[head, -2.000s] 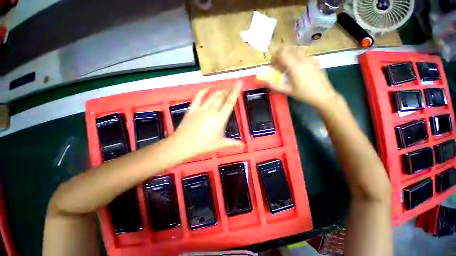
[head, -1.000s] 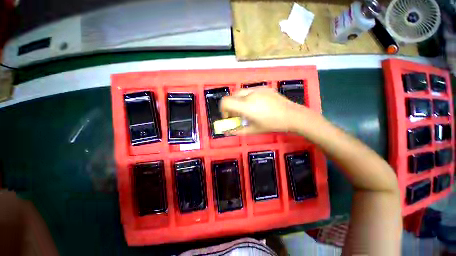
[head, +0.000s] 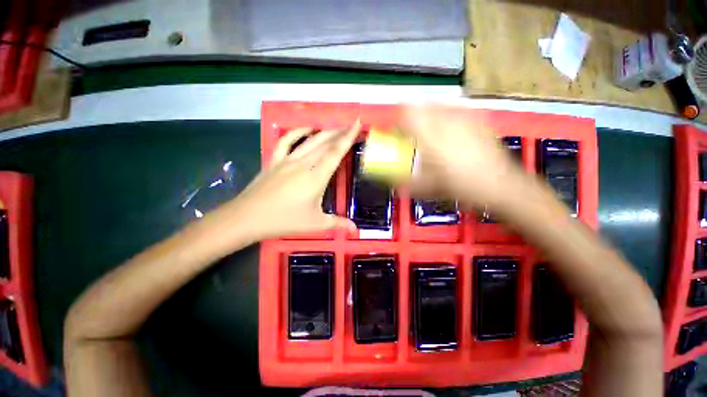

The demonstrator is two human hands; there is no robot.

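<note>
A red foam tray (head: 430,374) holds black phones in two rows of pockets. My left hand (head: 298,182) lies over the upper left pocket, fingers spread, with fingertips and thumb at the left side of the second upper phone (head: 371,198). My right hand (head: 453,159) is blurred and holds a yellow card (head: 388,155) over the top of that phone. The hand and forearm partly cover the upper phones to its right. No film can be made out under the card.
Clear film scraps (head: 209,188) lie on the green bench top (head: 155,167) at left. Other red trays stand at the left edge (head: 27,271) and right edge (head: 682,209). A brown board (head: 504,58) at the back bears white paper (head: 568,46), a bottle (head: 640,63) and a fan (head: 700,70).
The view has shifted left, so the tray appears further right. My left hand has come back over the tray. My right hand with the card has moved from the third upper phone to the second.
</note>
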